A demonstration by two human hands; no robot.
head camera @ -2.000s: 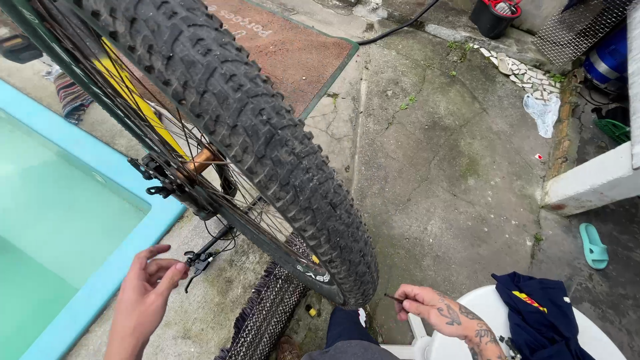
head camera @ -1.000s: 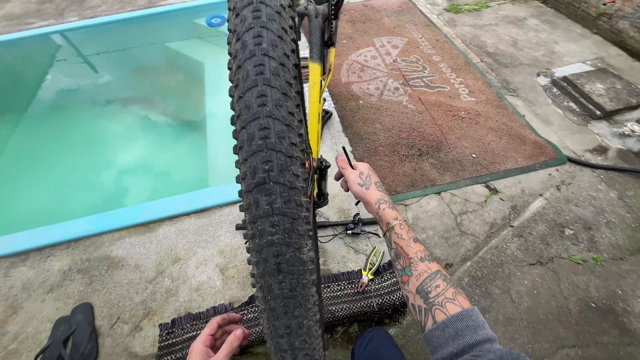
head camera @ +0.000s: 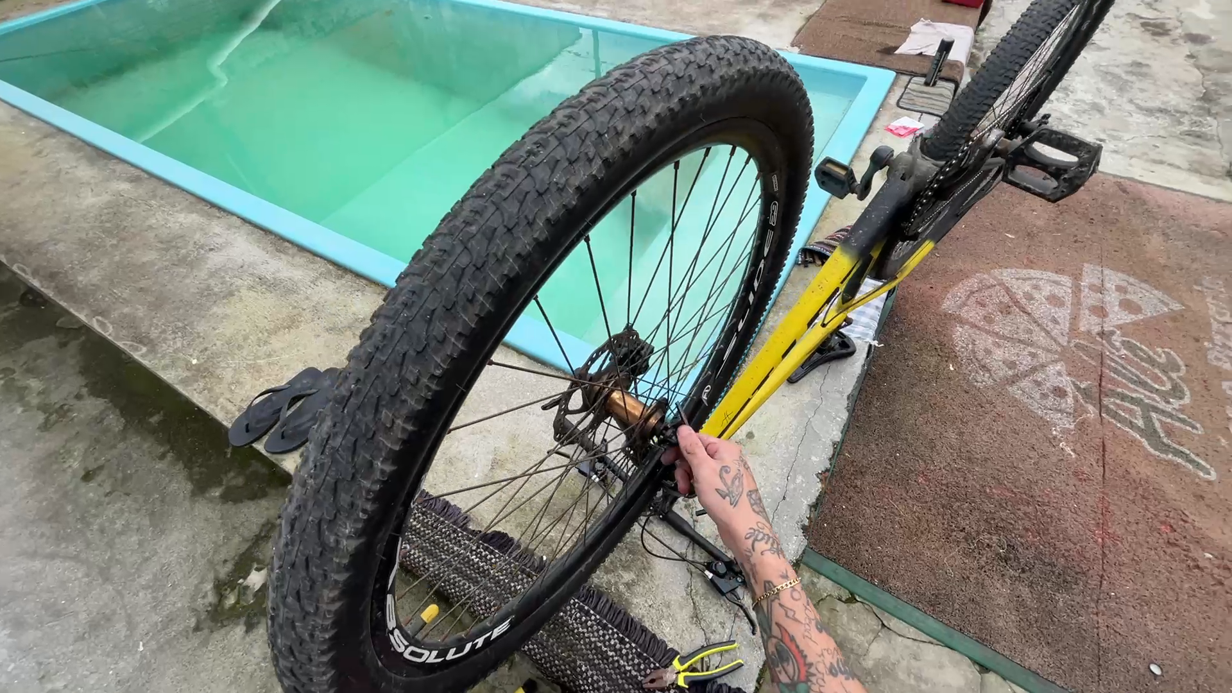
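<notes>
A bicycle with a yellow frame stands upside down, its knobby front tire nearest me. My right hand, at the end of a tattooed forearm, is at the near end of the copper-coloured wheel hub, fingers pinched around a small dark part that is mostly hidden. A brake disc sits on the hub's far side. The handlebar with a brake lever rests low, behind the wheel. Out of view is my left hand.
Pliers with yellow-black handles lie on a woven rug under the wheel. Black flip-flops lie at the left. A pool with a light blue edge runs behind, and a brown mat spreads at the right.
The view has swung to the wheel's side. My right hand, which held a thin dark rod beside the bike, is now at the hub. My left hand has left the view.
</notes>
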